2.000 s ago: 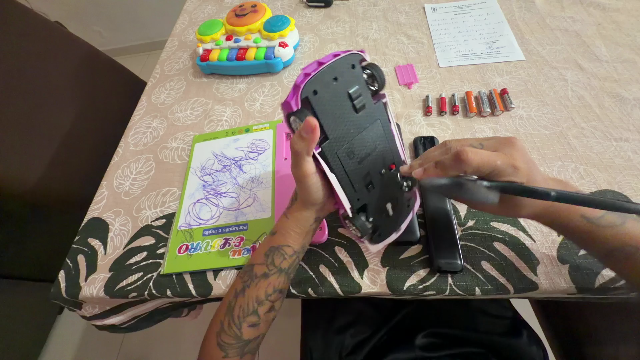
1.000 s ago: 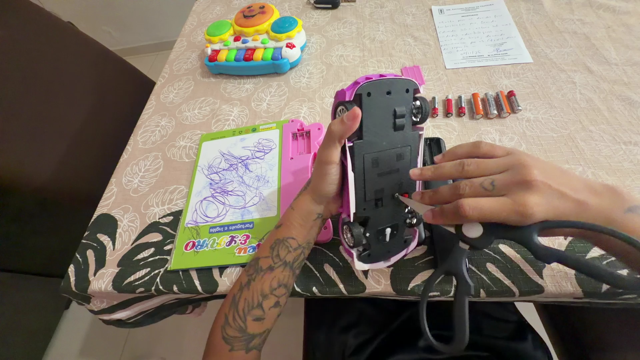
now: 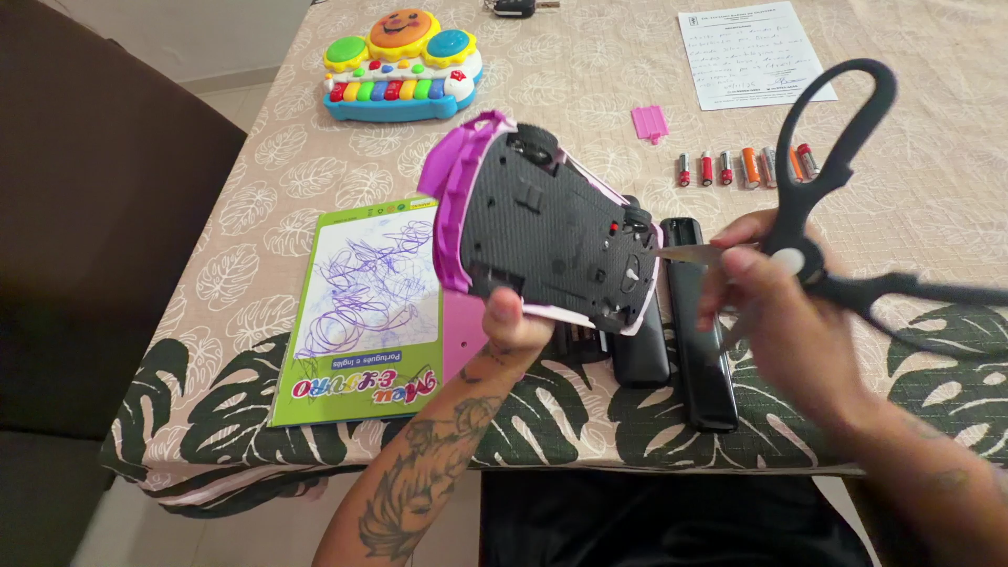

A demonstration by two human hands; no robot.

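My left hand (image 3: 513, 324) grips a pink and white toy car (image 3: 551, 236) by its side, with the black underside facing me and its purple end up at the left. A small red switch shows on the underside near the car's right end. My right hand (image 3: 768, 291) holds a pair of black-handled scissors (image 3: 803, 256) near the pivot, blades apart. One blade tip is close to the car's right edge; whether it touches cannot be told. The other blade is blurred and partly behind my fingers.
A green drawing board (image 3: 354, 394), a toy piano (image 3: 398, 90), a pink battery cover (image 3: 650, 124), several batteries (image 3: 750, 168), a handwritten paper (image 3: 748, 55) and a car key (image 3: 513, 8) lie on the tablecloth. Two black remote controls (image 3: 703, 354) (image 3: 642, 350) are below the hands.
The toy car has been tilted, its purple end swinging to the left. My right hand has turned the scissors so one handle loop points up, and the blade tip has moved off the red switch.
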